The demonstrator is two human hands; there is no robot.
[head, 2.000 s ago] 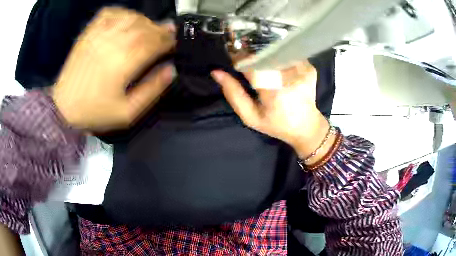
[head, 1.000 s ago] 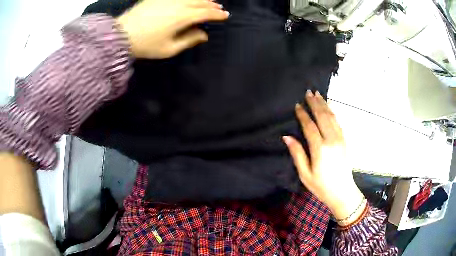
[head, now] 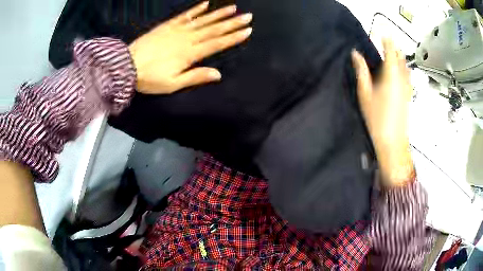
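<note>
A large black cloth panel (head: pixel 238 100) covers the table in front of me and hangs over the edge onto my lap, with soft folds towards the right. My left hand (head: pixel 190 50) lies flat on the cloth at the upper left, fingers spread and pointing right. My right hand (head: pixel 386 106) is blurred at the cloth's right edge, fingers pointing up, thumb side over the cloth. Whether it grips the edge cannot be told. The needle area is not clearly seen.
The cream-white sewing machine head (head: pixel 450 42) stands at the upper right on the white table (head: pixel 434 159). A small white box (head: pixel 450 254) with red and black items is at the lower right. My checked apron (head: pixel 222 222) and dark items on the left are below.
The cloth has come away from the machine and shifted, its right part now turned and hanging lower. The machine appears further right. My right hand has moved up along the cloth's edge; my left stays flat.
</note>
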